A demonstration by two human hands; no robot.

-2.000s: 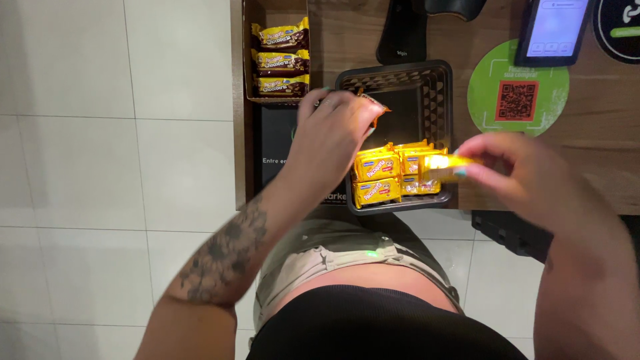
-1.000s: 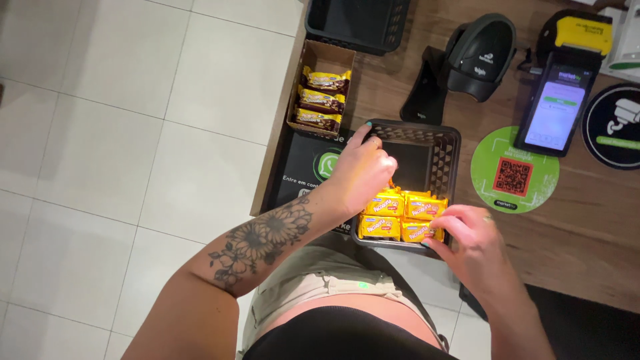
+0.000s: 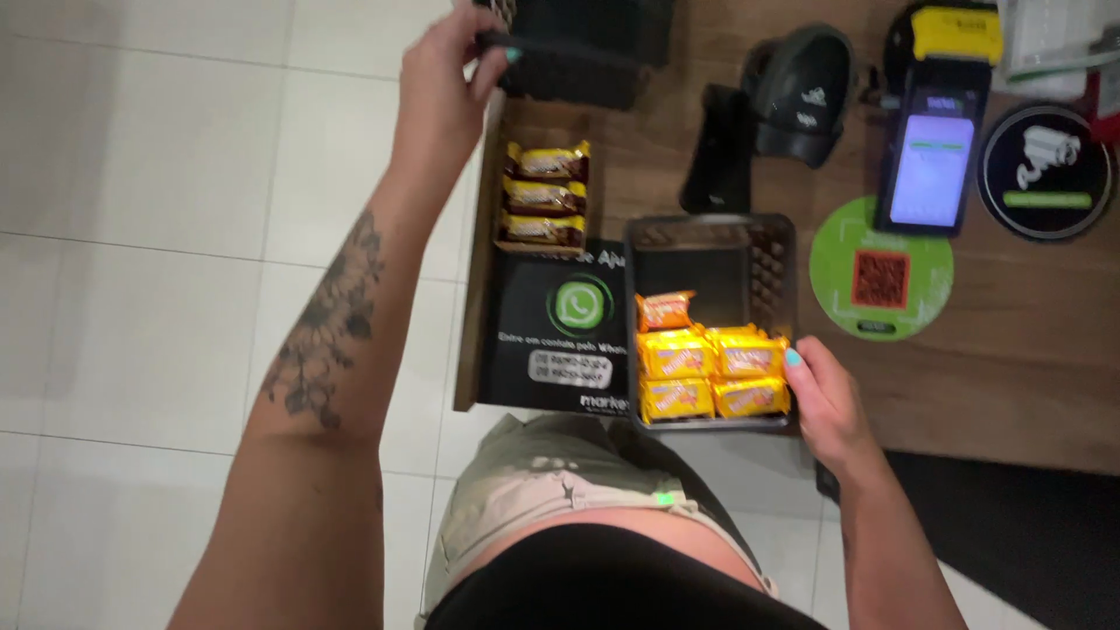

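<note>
A black plastic basket sits at the front edge of the wooden counter. Several yellow snack packets lie in stacks in its near half, with an orange packet behind them on the left. My right hand grips the basket's right wall near the front, thumb at the packets. My left hand is stretched to the far left and pinches the edge of a second black basket, blurred and cut off by the top of the view. Between the baskets stands a cardboard box with chocolate snack bars.
A black printed mat bears writing beside the basket. Behind are a barcode scanner on its stand and a card terminal. A green round sticker and a black round camera sign lie at the right.
My left hand has left the near basket and reached up-left to the second basket. My right hand has moved from the packets to the near basket's right wall.
</note>
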